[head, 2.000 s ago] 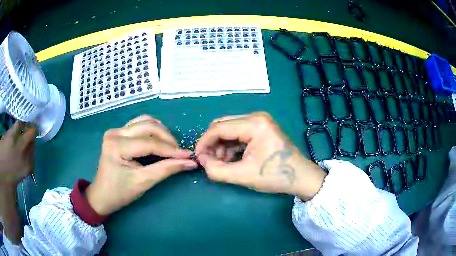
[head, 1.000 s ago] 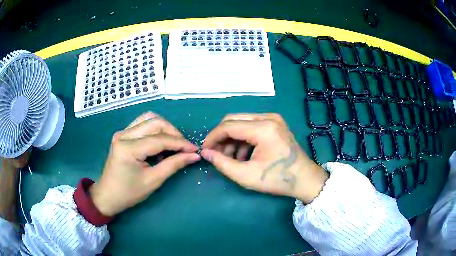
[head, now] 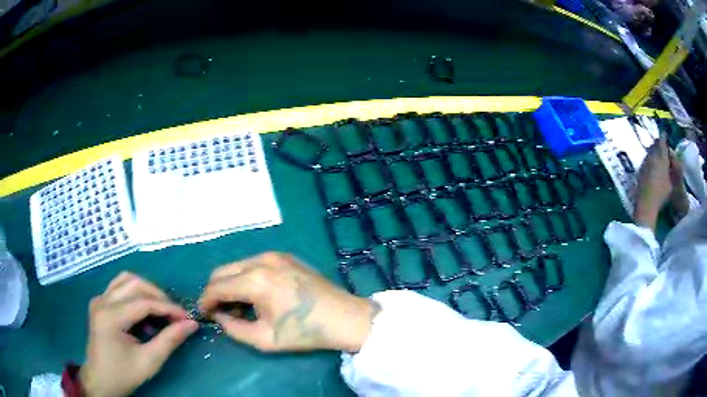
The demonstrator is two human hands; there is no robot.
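My left hand [head: 133, 333] is at the lower left, thumb and fingertip pinched together. My right hand [head: 283, 306] is just right of it, its fingertips also pinched and almost touching the left ones. A tiny dark component [head: 195, 316] shows between the two pinches; it is blurred, and I cannot tell its shape. Tiny silvery specks [head: 208, 338] lie on the green mat around the fingertips. Two white component trays lie above the hands: the left tray [head: 81, 217] is full of small dark parts, the right tray [head: 205, 205] has parts only in its upper rows.
Rows of black housing frames [head: 411, 264] cover the mat at the right. A blue bin [head: 568, 128] stands behind them. Another worker's hands [head: 655, 182] are over a white sheet at far right. A white fan [head: 9, 291] is cut off at left. Two frames lie on the conveyor.
The view has swung right, so the trays and my hands appear further left and lower. The other worker's hands and the whole blue bin have come into view. Both my hands keep their pinch.
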